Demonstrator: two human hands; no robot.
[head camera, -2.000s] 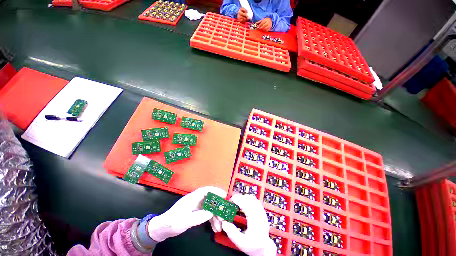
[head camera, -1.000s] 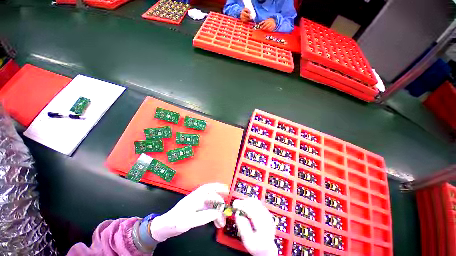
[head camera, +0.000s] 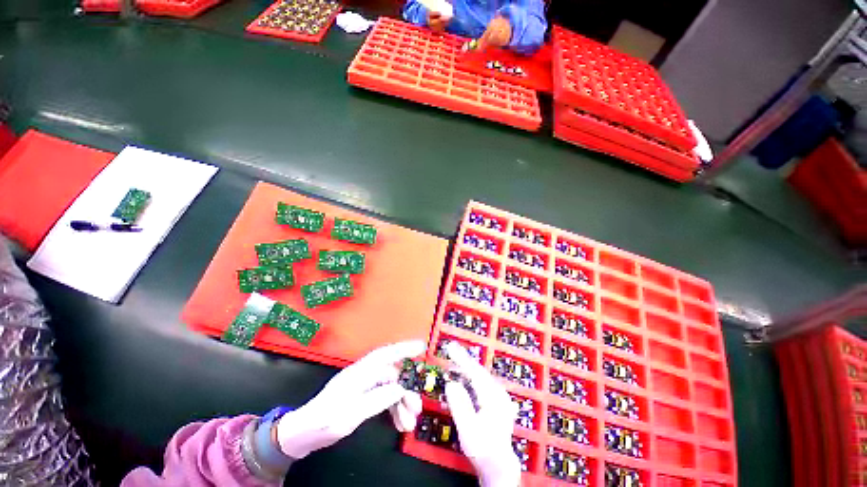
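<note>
My left hand (head camera: 356, 398) and my right hand (head camera: 483, 411), in white gloves, hold one circuit board (head camera: 424, 379) between them by its two ends. Its component side, with a yellow-topped part, faces up toward me. The board is above the near left corner of the red compartment tray (head camera: 587, 249), whose left and middle pockets hold boards with components up. Several green boards (head camera: 328, 289) lie solder side up on the orange-red mat (head camera: 394, 285). A white label (head camera: 258, 302) lies at one board on the mat. My fingertips hide the board's ends.
At left, white paper (head camera: 143, 204) bears a dark marker (head camera: 105, 227) and one green board (head camera: 131, 204), beside a red sheet (head camera: 48, 185). Across the bench sits a person in blue (head camera: 518, 19), with red trays (head camera: 618, 90). More red trays (head camera: 825, 409) are stacked at far right.
The held board first showed its green solder side, was turned on edge, and now shows its component side. My hands have stayed near the tray corner. The view has shifted slightly.
</note>
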